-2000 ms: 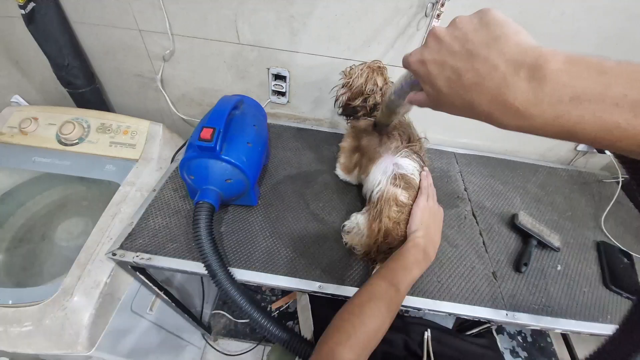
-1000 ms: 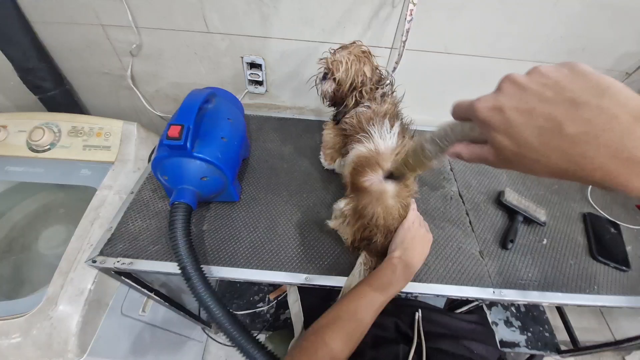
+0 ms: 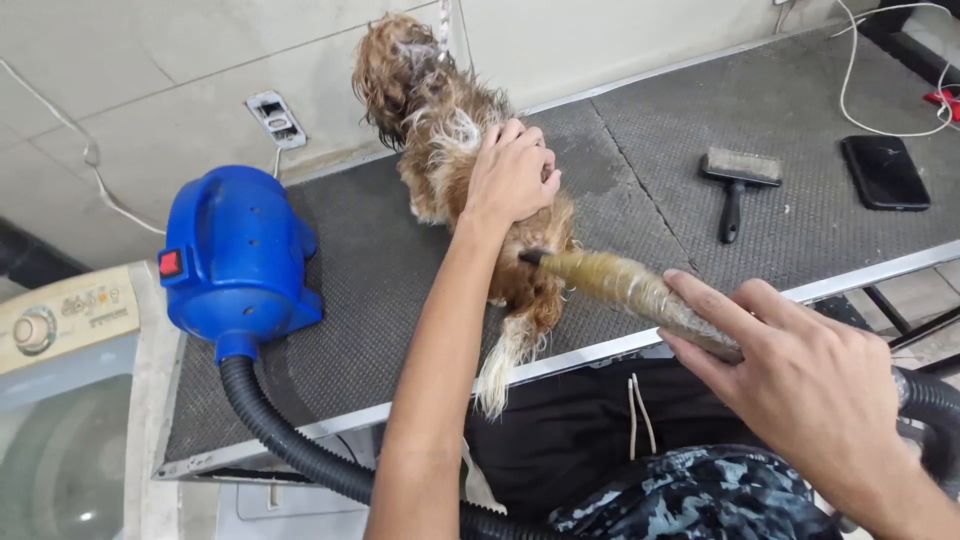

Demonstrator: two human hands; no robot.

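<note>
A small brown and white dog (image 3: 439, 176) with damp-looking fur stands on the black ribbed mat of the table (image 3: 345, 217), facing the wall, its tail hanging over the front edge. My left hand (image 3: 514, 169) rests on its back, fingers curled into the fur. In my right hand (image 3: 780, 360) is the taped nozzle (image 3: 615, 281) of a blower hose, its dark tip at the dog's rump. A blue pet dryer (image 3: 236, 247) with a red switch stands left of the dog, its black corrugated hose (image 3: 292, 442) running down past my left forearm.
To the right lie a slicker brush (image 3: 739, 172) and a black phone (image 3: 885, 172), with a white cable (image 3: 847, 82) beyond. A washing machine (image 3: 75, 330) adjoins the table at left. Behind the dryer is a wall socket (image 3: 276, 120). A leash (image 3: 444, 30) rises near the dog's head.
My left hand has moved from the dog's hindquarters up onto its back. The nozzle in my right hand has shifted from over the back to the rump. The view has tilted.
</note>
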